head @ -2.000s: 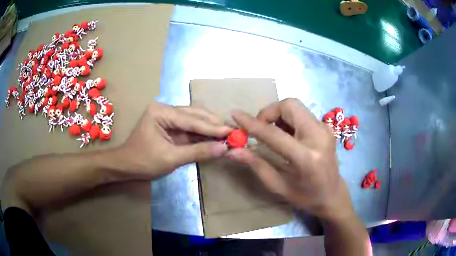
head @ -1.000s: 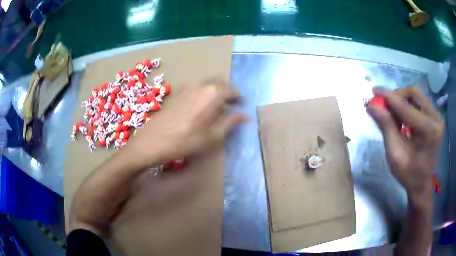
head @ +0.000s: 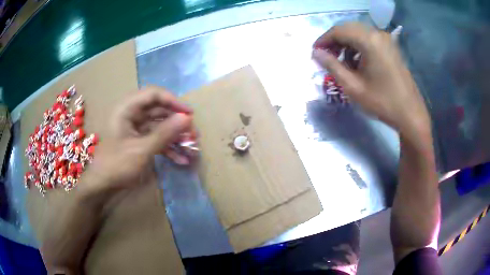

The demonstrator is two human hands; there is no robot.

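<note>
My left hand (head: 150, 126) is blurred, over the gap between the large cardboard and the small cardboard pad (head: 252, 188). Its fingers are closed on a red and white doll figure (head: 188, 144), partly hidden. My right hand (head: 370, 72) is at the upper right, above the small group of dolls (head: 332, 88), which it partly covers. Its fingertips are blurred and I cannot tell whether they hold anything. A small whitish cup (head: 241, 143) stands on the pad among dark stains. The large heap of red and white dolls (head: 60, 145) lies at the left.
The large cardboard sheet (head: 115, 70) lies under the heap. The shiny metal bench (head: 188, 228) runs beneath, with a green surface (head: 102, 40) behind it. A whitish bottle (head: 382, 13) and small white piece (head: 396, 31) are at the upper right, by a grey panel (head: 451, 80).
My left hand has moved from over the large cardboard towards the pad and now holds a doll. The red piece seen in my right fingers is no longer clear. The camera view has turned.
</note>
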